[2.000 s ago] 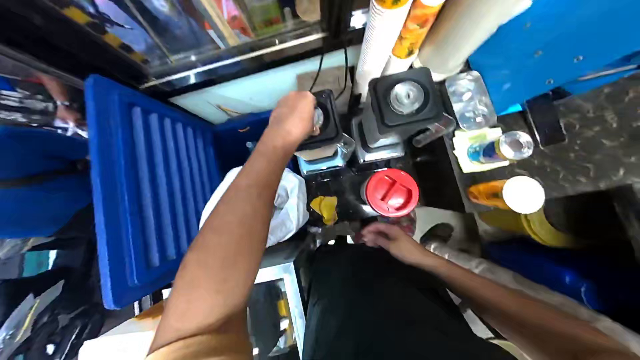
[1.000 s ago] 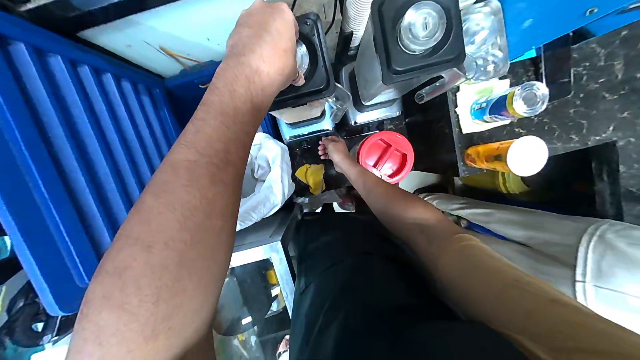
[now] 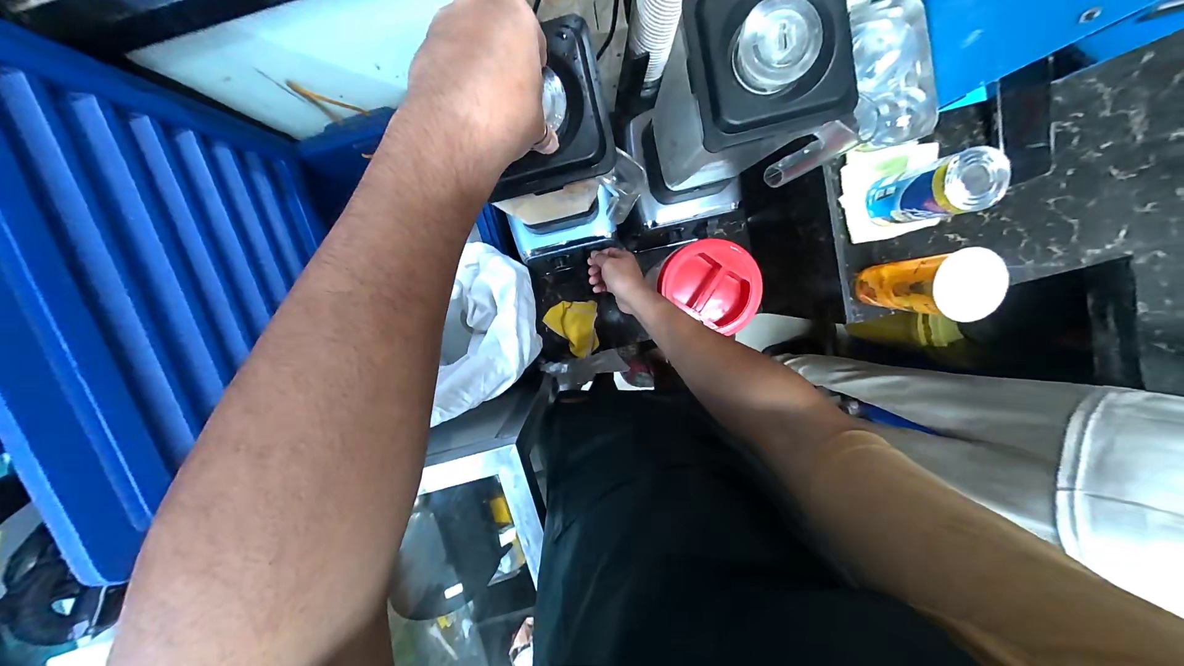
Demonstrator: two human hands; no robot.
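My left hand (image 3: pixel 486 79) grips the clear cap on the black lid (image 3: pixel 581 116) of a blender whose jar stands on a pale blue base (image 3: pixel 560 229). At the front of that base is my right hand (image 3: pixel 612 273), fingers curled near its controls; whether it touches them cannot be told. A second blender with a black lid and clear cap (image 3: pixel 777 46) stands to the right. Just right of my right hand is a red-lidded container (image 3: pixel 710 285). A yellow cloth (image 3: pixel 573 326) lies below the hand.
A ribbed blue crate lid (image 3: pixel 120 277) fills the left side, beside a white plastic bag (image 3: pixel 490 333). On the right are a plastic bottle (image 3: pixel 939 190), an orange container with a white lid (image 3: pixel 934 284) and a person's light-coloured trousers (image 3: pixel 980 435). Stacked cups (image 3: pixel 657 32) stand behind.
My right hand has moved from below the red-lidded container to the front of the left blender base. My left hand stays at the blender's lid. The view has moved closer to the blenders.
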